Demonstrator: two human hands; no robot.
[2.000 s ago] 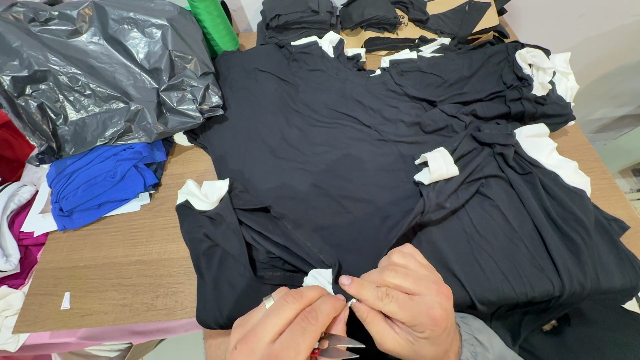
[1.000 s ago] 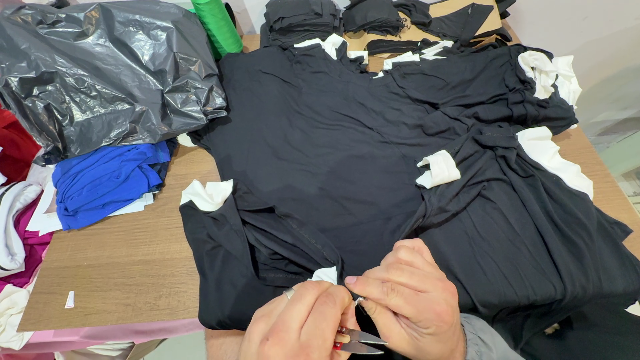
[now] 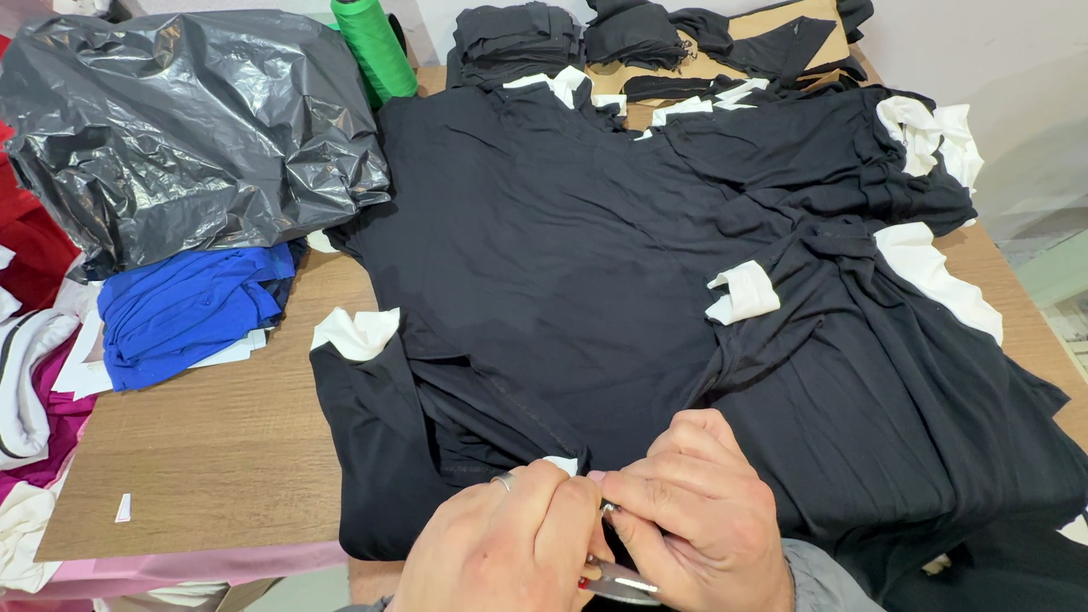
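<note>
A black garment (image 3: 544, 229) with white pieces at its edges spreads over the table. At its near edge, my left hand (image 3: 510, 544) has its fingers closed on the black fabric, beside a small white piece (image 3: 563, 464). Small metal snips (image 3: 625, 582) stick out from under the left fingers, toward the right. My right hand (image 3: 701, 518) meets the left one and pinches the fabric edge between thumb and fingertips. What lies between the fingertips is mostly hidden. A white cuff-like piece (image 3: 745, 292) lies farther up, right of the middle.
A grey plastic bag (image 3: 195, 136) and blue folded fabric (image 3: 191, 310) lie at left, with red, white and magenta cloth beyond. A green thread cone (image 3: 374, 51) stands at the back, near black fabric stacks (image 3: 518, 38) on cardboard. A white scrap (image 3: 124, 507) lies on the wooden table (image 3: 212, 450).
The fingers of both hands have shifted slightly at the fabric edge and have come closer together. Less of the white piece beside them shows than two seconds ago.
</note>
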